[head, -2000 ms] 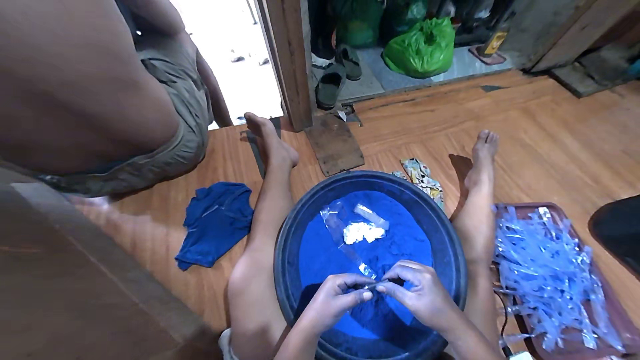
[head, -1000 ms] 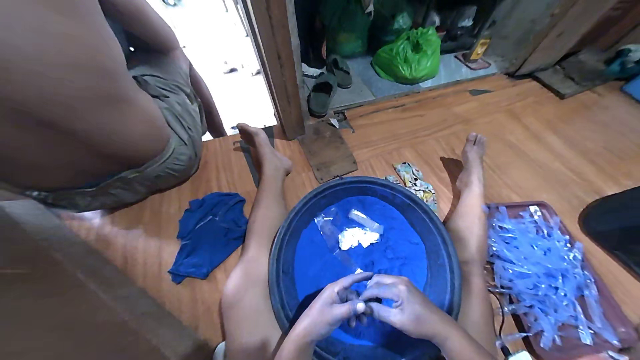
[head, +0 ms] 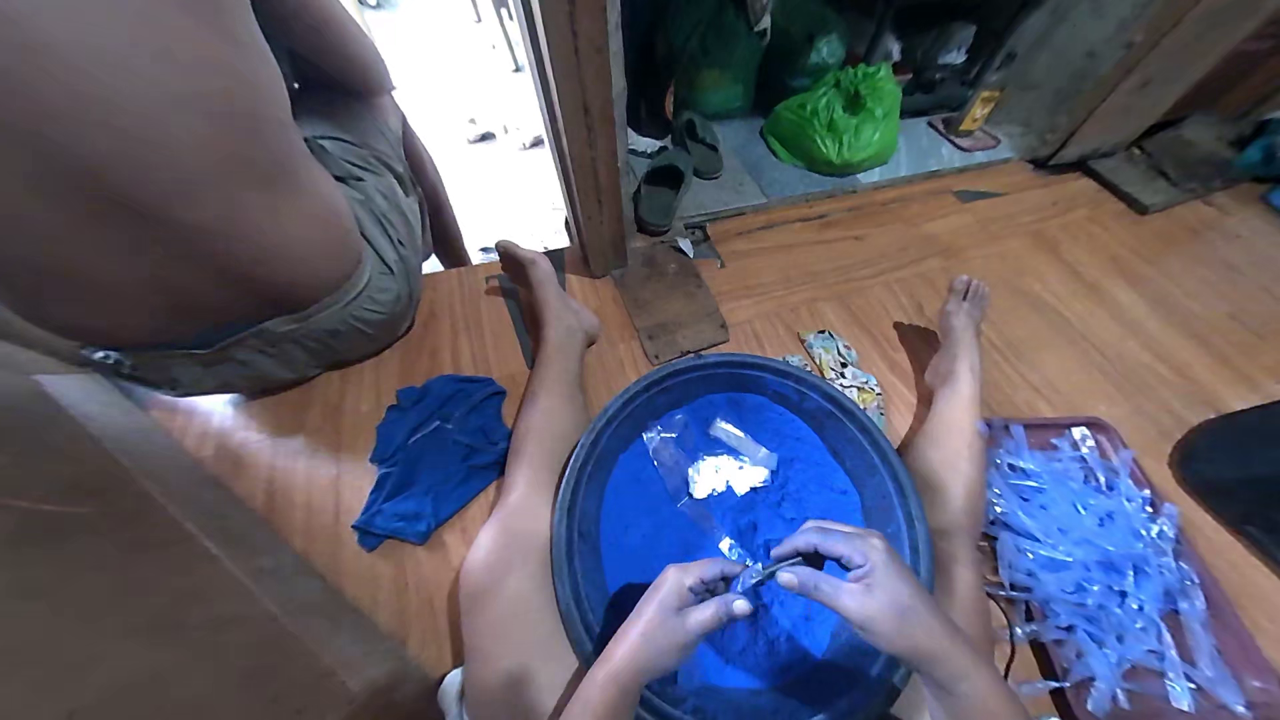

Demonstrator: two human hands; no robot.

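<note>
Between my legs stands a round dark plastic basin (head: 575, 500) holding blue powder (head: 640, 530). Over its near half, my left hand (head: 690, 610) pinches the end of a small clear plastic piece (head: 747, 577) between thumb and fingers. My right hand (head: 850, 580) grips a thin dark stick-like item (head: 782, 567) that meets the plastic; its exact kind cannot be told. Beyond my hands, a small heap of white pieces (head: 728, 476) lies on the powder, with a clear plastic strip (head: 667, 460) to its left and a short clear plastic piece (head: 743, 442) behind it.
On the right, a reddish tray (head: 1225, 625) holds many clear plastic strips (head: 1090, 570). A blue cloth (head: 435, 455) and a patterned cloth (head: 845, 370) lie on the wooden floor. Another person (head: 200, 170) sits at upper left by the doorway. A green plastic bag (head: 840, 120) and slippers (head: 662, 190) are beyond.
My hands were close together one second ago, hiding what they held; now they are slightly apart, and the plastic and the thin dark item show between them.
</note>
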